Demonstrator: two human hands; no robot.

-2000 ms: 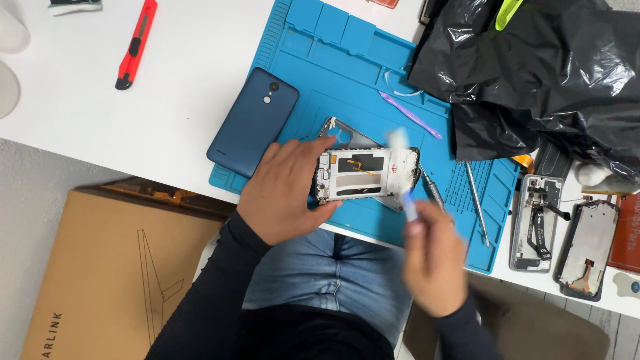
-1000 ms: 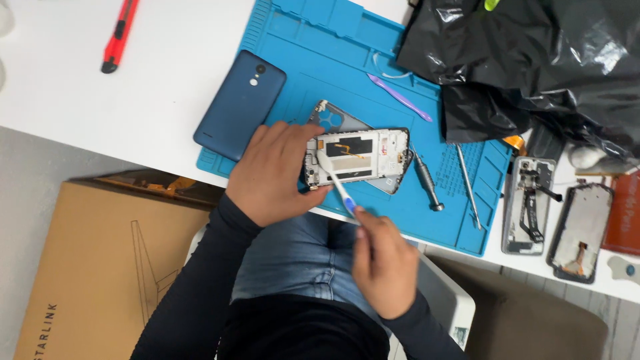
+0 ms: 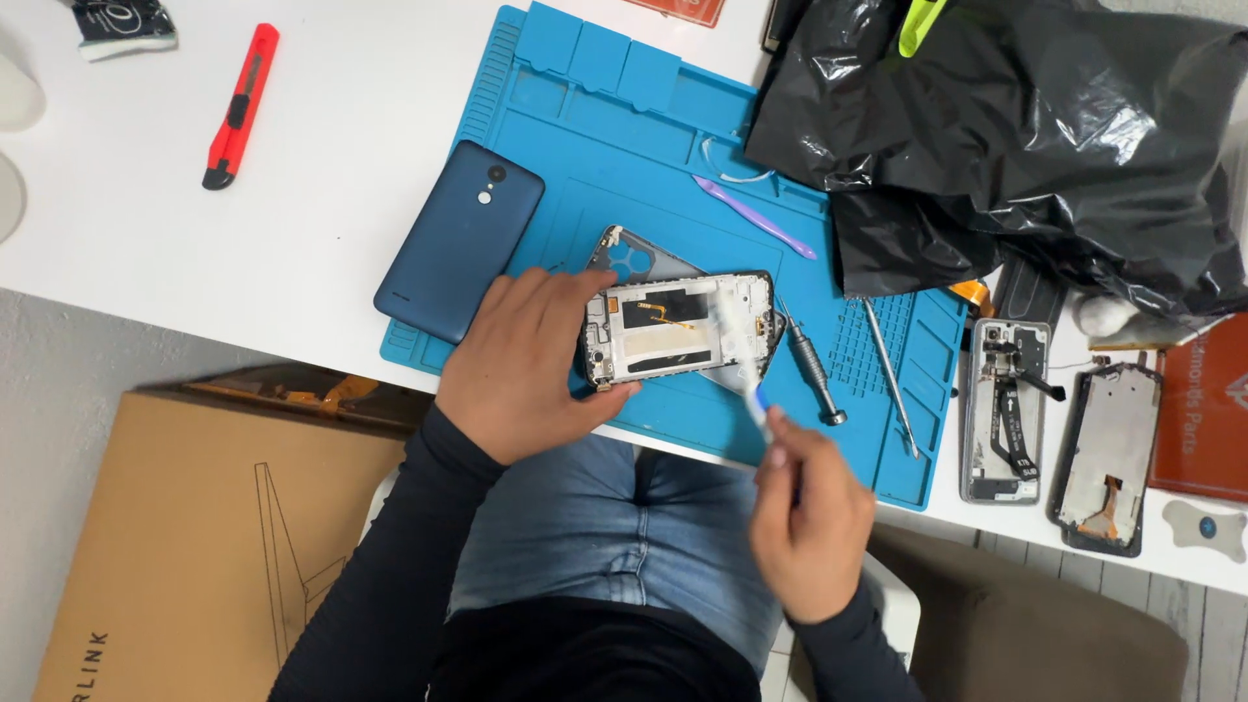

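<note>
My left hand [image 3: 536, 366] grips the left end of an opened phone frame [image 3: 673, 327], thumb on its lower edge and fingers on its upper one. Under that frame, at an angle, lies a grey phone back cover [image 3: 651, 261] with round camera holes. In my right hand [image 3: 814, 517] is a brush with a blue and white handle [image 3: 759, 400], its head motion-blurred over the right part of the frame. Both phone parts rest on a blue silicone repair mat [image 3: 624, 185]. A dark blue phone [image 3: 458, 239] lies just up and left of my left hand.
A screwdriver [image 3: 812, 369], a metal pry tool [image 3: 889, 375] and a purple spudger [image 3: 756, 216] lie on the mat. A black plastic bag [image 3: 1004, 127] covers its upper right. Two opened phone bodies [image 3: 1006, 414] [image 3: 1107, 458] sit right; a red utility knife [image 3: 241, 107] lies left.
My right hand has moved the brush from the left part of the phone frame, where it was a second ago, to the right part. My left hand keeps its hold on the frame.
</note>
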